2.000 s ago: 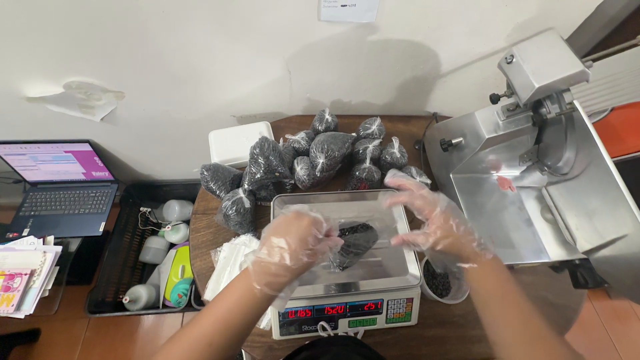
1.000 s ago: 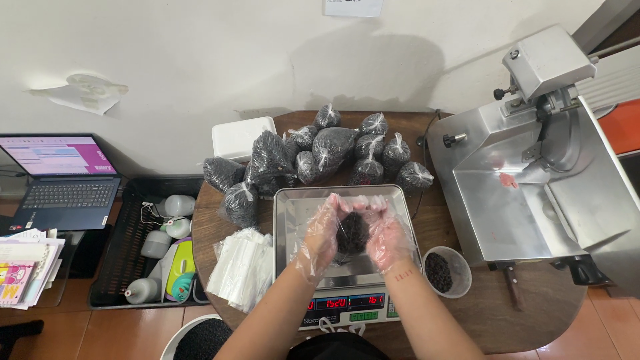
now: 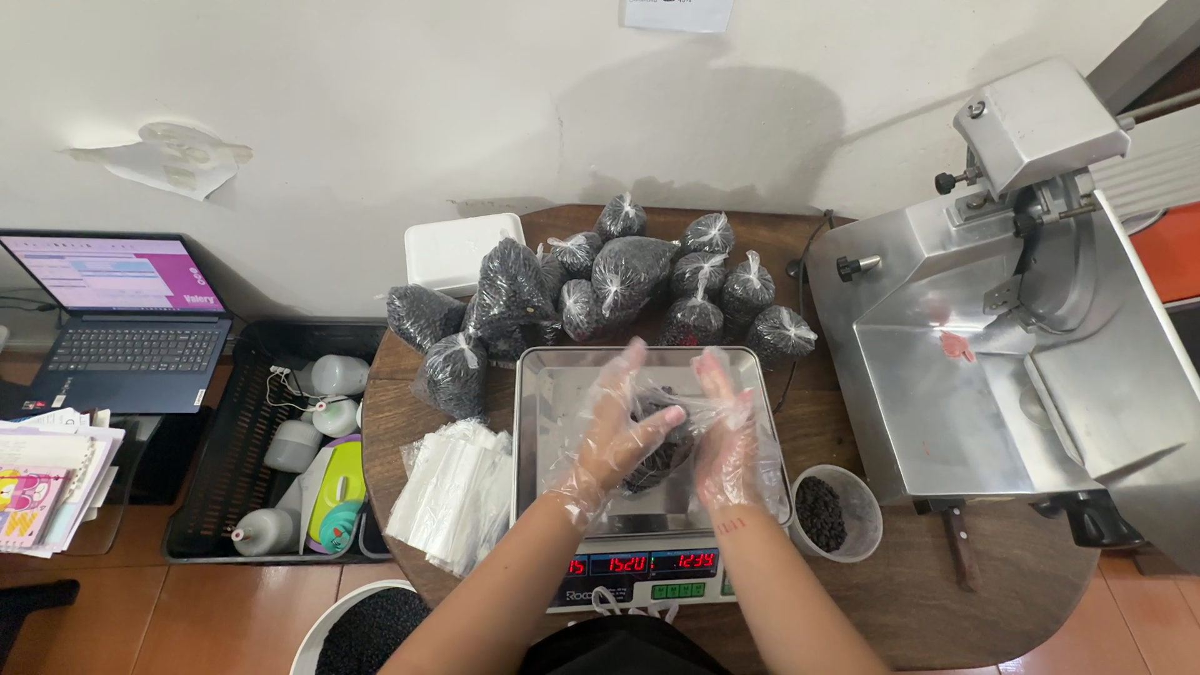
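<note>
Both my hands wear clear plastic gloves and are over the steel pan of a digital scale. Between them is a clear plastic bag of small black beans or pellets. My left hand is at the bag's left side, thumb across its top. My right hand has gathered film of the bag's top against its palm and fingers. Tied bags of the same black pieces are grouped behind the scale. A stack of flat plastic bags is left of it, and a plastic tub partly filled with black pieces is right.
A steel slicing machine occupies the right side, with a knife handle below its edge. A white foam tray is at the back left. Left of the table are a black crate of bottles and a laptop. A white bucket holds black pieces.
One second ago both hands cupped the bag from its sides; now my left thumb lies over the bag's top, and its film is drawn toward my right hand.
</note>
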